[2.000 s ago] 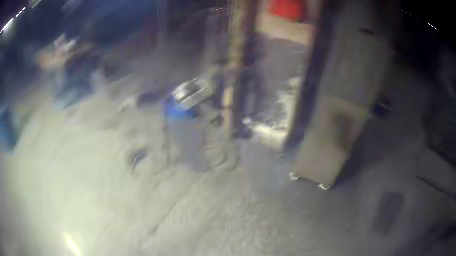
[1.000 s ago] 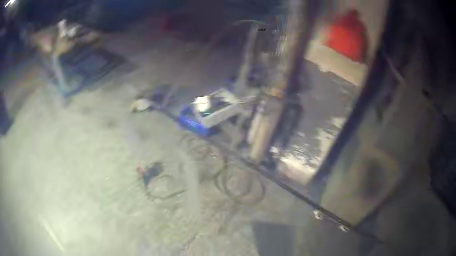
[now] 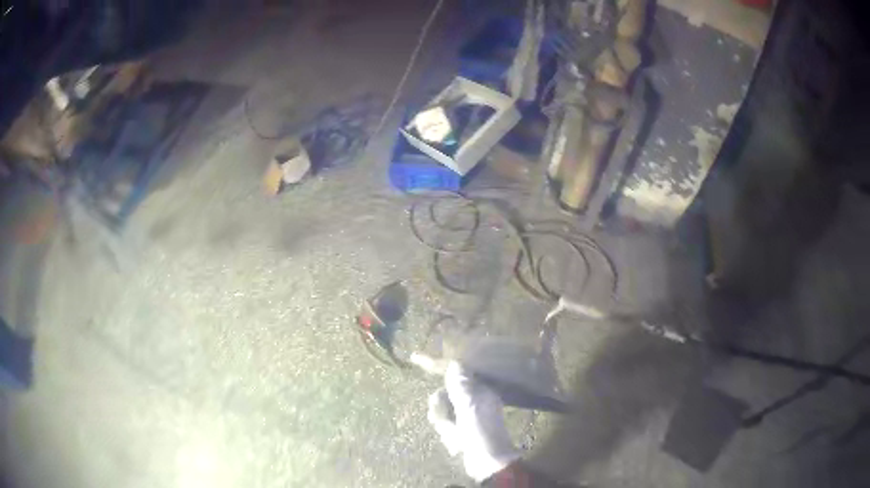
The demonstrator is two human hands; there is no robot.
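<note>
One white-gloved hand, which looks like my right hand point(image 3: 474, 419), is low in the centre, glare-bright, with a bit of red sleeve at the bottom edge. Its fingers point up and left and look partly bent. A dark grey flat panel point(image 3: 510, 367) shows just right of and behind the fingers; whether they touch or grip it cannot be told. Another dark panel point(image 3: 706, 426) is at the lower right, below a long thin dark bar point(image 3: 763, 355) that runs to the right edge. A pale piece lies at the bar's left end. My left hand is not in view.
Coiled hoses or cables point(image 3: 565, 265) lie on the floor ahead. Beyond are a blue crate point(image 3: 424, 174) with a pale open box point(image 3: 489, 138), upright cylinders point(image 3: 584, 157) and a worn grey-white surface point(image 3: 682, 124). A small carton point(image 3: 289, 169) and a dark red-marked object point(image 3: 383, 313) are left.
The view has shifted and become sharper. The white glove has come into view at the bottom. The bar now runs across the right side, and the coils and crate sit higher.
</note>
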